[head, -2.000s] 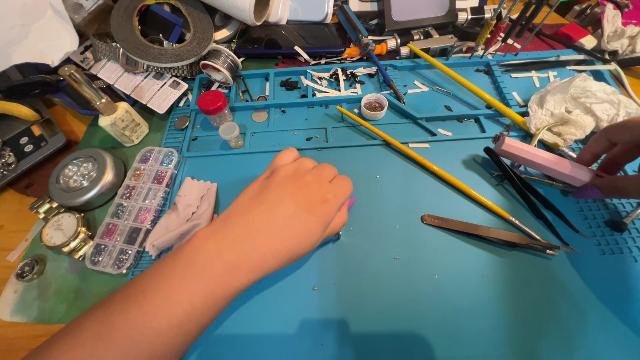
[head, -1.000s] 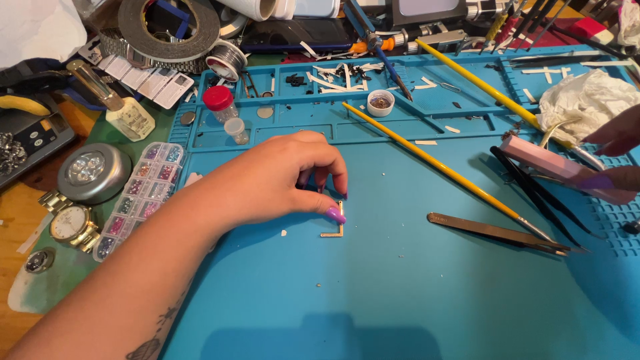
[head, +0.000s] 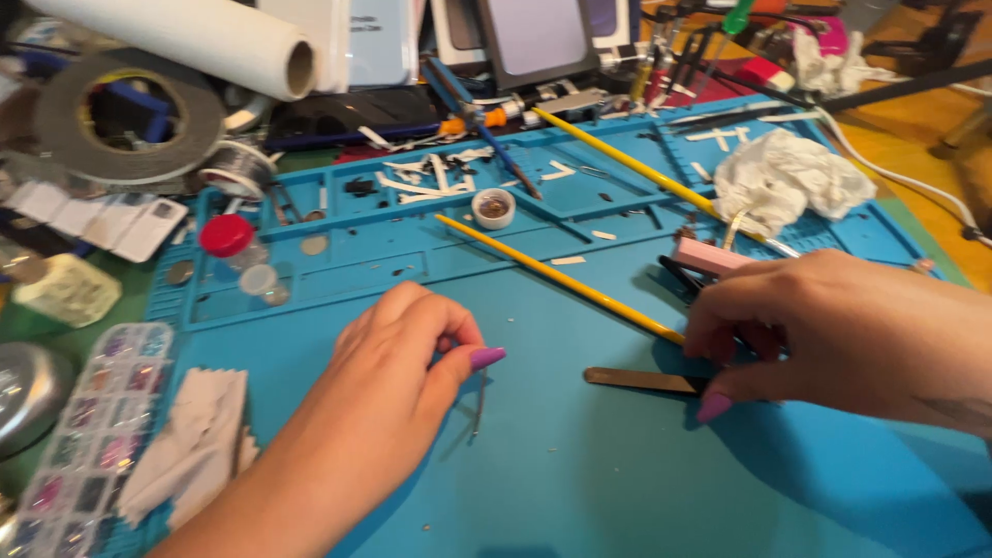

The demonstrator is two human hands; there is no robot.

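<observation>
Over the middle of the blue silicone work mat (head: 558, 465), my left hand (head: 403, 372) pinches a thin metal piece (head: 480, 403) between thumb and finger, its lower part hanging down. My right hand (head: 783, 341) is at the right, fingers bent down over metal tweezers (head: 639, 379); whether it grips them cannot be told. Black tweezers (head: 682, 277) and a pink block (head: 709, 257) lie just beyond it, partly hidden. A yellow-handled brush (head: 558, 277) slants between the hands, its far end under the right hand. A small white cap with tiny parts (head: 494, 208) stands behind.
A clear bead organizer (head: 101, 434) and a grey cloth (head: 190, 442) lie left. A red-capped jar (head: 227, 236) stands in the mat's tray. Behind are a tape roll (head: 128, 116) and phones (head: 535, 39); crumpled tissue (head: 790, 182) lies at the back right.
My left hand has lifted the thin piece, which was at its fingertips on the mat one second ago. My right hand has come left from the pink block to the metal tweezers.
</observation>
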